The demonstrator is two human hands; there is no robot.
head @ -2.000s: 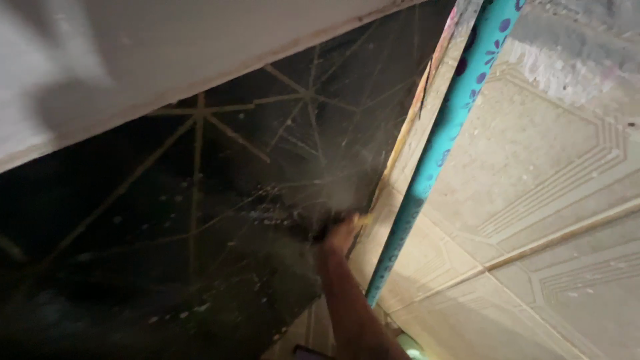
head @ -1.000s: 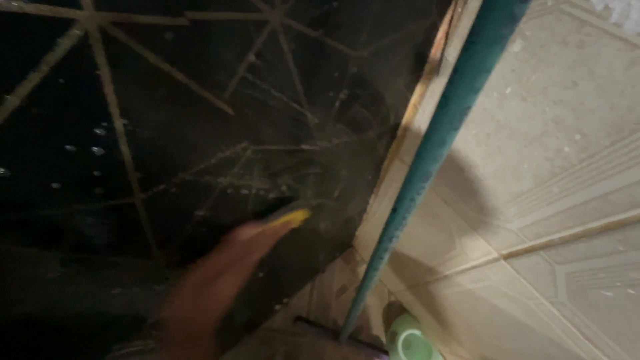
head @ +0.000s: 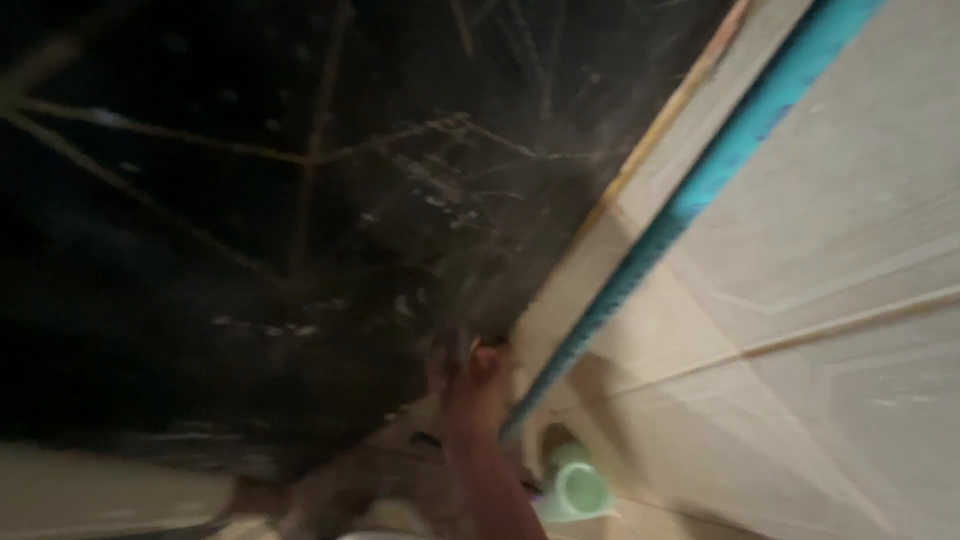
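My right hand (head: pixel 484 367) is low in the centre of the head view, against the lower right part of a dark, wet-looking panel (head: pixel 360 225) with a pattern of tan lines. Its fingers are curled and blurred around a small yellow object, of which only a trace shows at the fingertips. Close by on the right, a teal patterned pole (head: pixel 637 262) leans diagonally, its lower end beside my wrist. My left hand cannot be made out.
Pale patterned tiles (head: pixel 810 225) cover the surface at the right. A light green plastic container (head: pixel 581 491) stands near the pole's foot. A pale, blurred ledge (head: pixel 105 491) crosses the lower left, with an unclear brownish shape at its end.
A second ago my right hand was farther left on the panel, with the yellow object plainly showing; now it is close to the panel's right edge. The view has shifted.
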